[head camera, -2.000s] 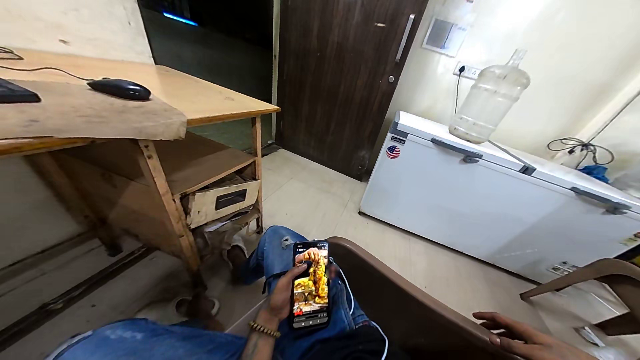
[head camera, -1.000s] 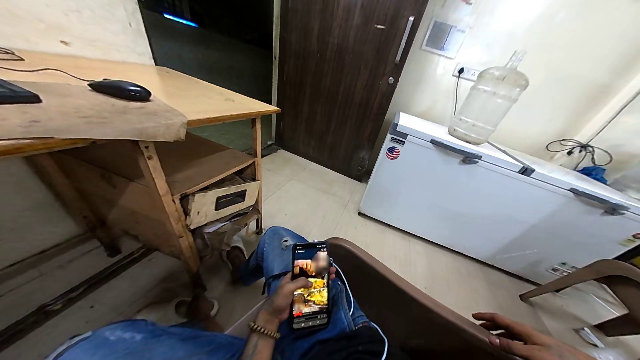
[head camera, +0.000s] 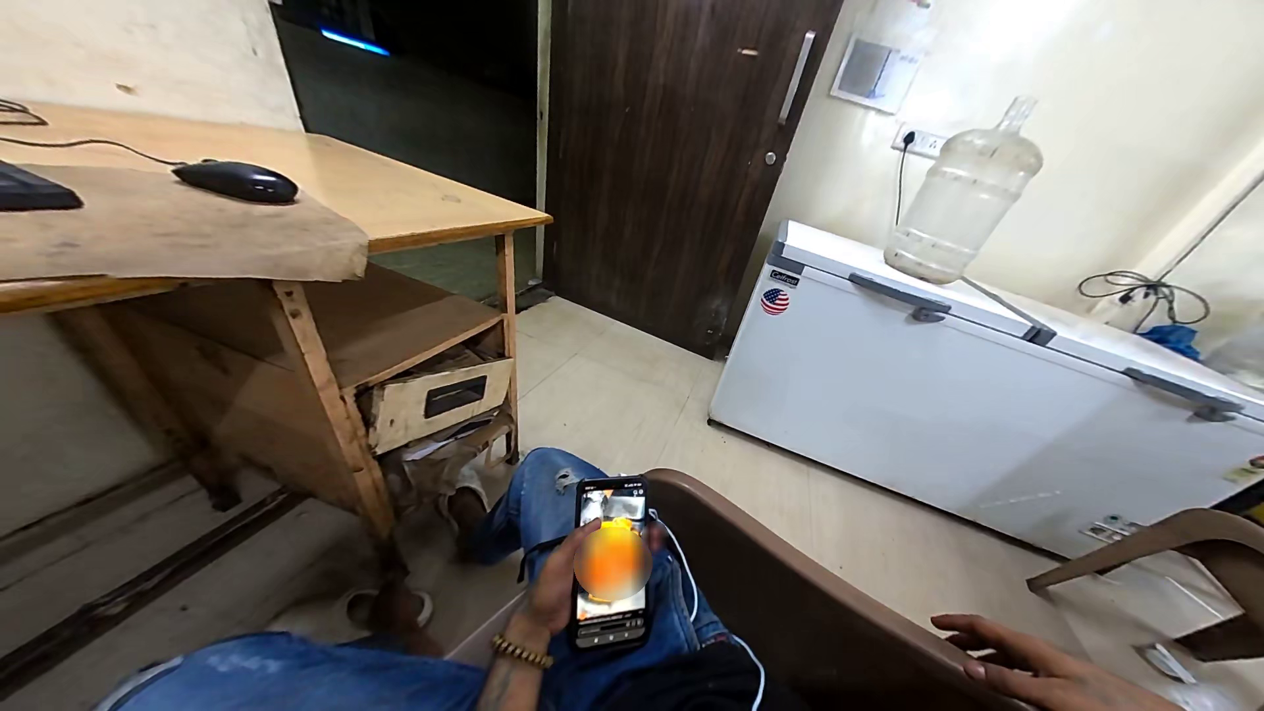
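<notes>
My left hand (head camera: 559, 583), with a beaded bracelet (head camera: 521, 651) on the wrist, holds a smartphone (head camera: 612, 563) upright above my lap. Its thumb lies along the screen's left edge, and fingertips show at the right edge. The lit screen shows a picture that is partly blurred. A white cable (head camera: 688, 568) runs down beside the phone over my blue jeans (head camera: 562, 491). At the lower right, my right hand (head camera: 1027, 657) rests with fingers apart by the rim of a brown plastic chair (head camera: 770, 563), holding nothing.
A wooden desk (head camera: 425, 197) with a black computer mouse (head camera: 237, 182) stands at the left. A dark wooden door (head camera: 681, 148) is behind. To the right, a white chest freezer (head camera: 889, 395) bears a clear water jug (head camera: 963, 197). Another brown chair (head camera: 1175, 553) stands at the right edge.
The picture on the phone screen has changed. My left thumb has moved from over the screen to its left edge. My right hand has stayed in place.
</notes>
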